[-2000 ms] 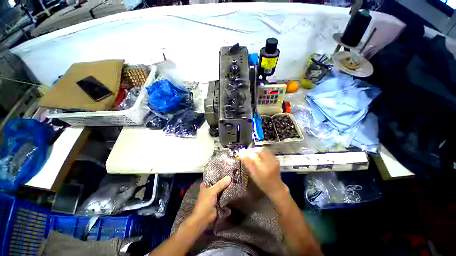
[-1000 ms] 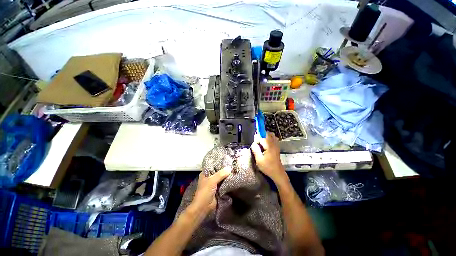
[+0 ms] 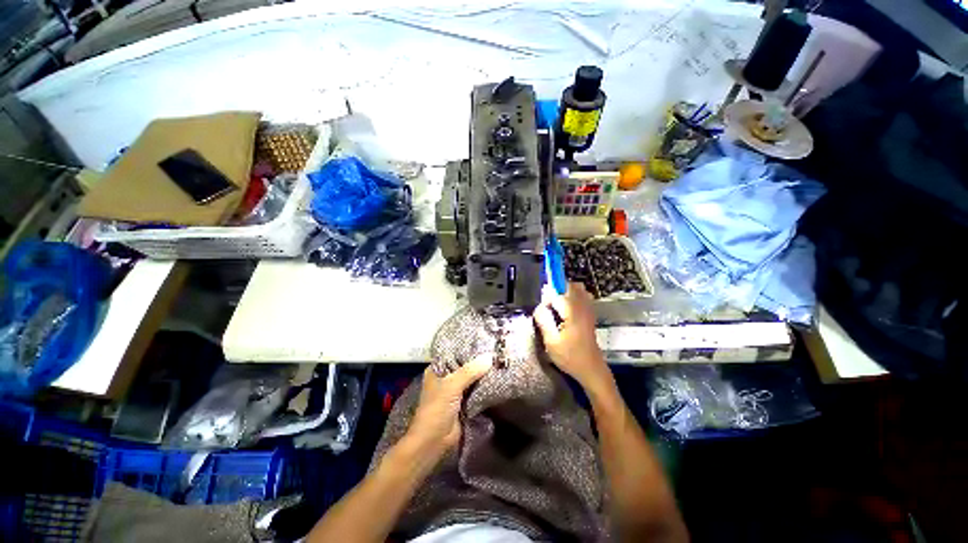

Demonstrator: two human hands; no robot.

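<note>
The brown-grey garment (image 3: 520, 424) hangs from under the front of the button-sewing machine (image 3: 504, 202) over the table edge into my lap. My left hand (image 3: 444, 403) grips the cloth, thumb on top, just below a short row of small dark buttons (image 3: 500, 348). My right hand (image 3: 568, 327) is at the right of the machine's front end, fingers on the garment's edge, below the narrow blue strip (image 3: 555, 265). The clamp is small and mostly hidden at the cloth's top edge. The button tray (image 3: 612, 267), full of dark buttons, lies right of the machine.
A white basket (image 3: 212, 244) with cardboard and a phone (image 3: 196, 175) stands left, beside a blue plastic bag (image 3: 350, 194). Behind the tray are a control panel (image 3: 584, 196) and a black bottle (image 3: 581, 115). Light blue cloth (image 3: 738, 228) lies right. Blue crates (image 3: 212, 475) are lower left.
Since two seconds ago, my right hand has moved from the clamp area to the right, beside the blue strip. The garment reaches slightly farther up under the machine. Little differs from one second ago.
</note>
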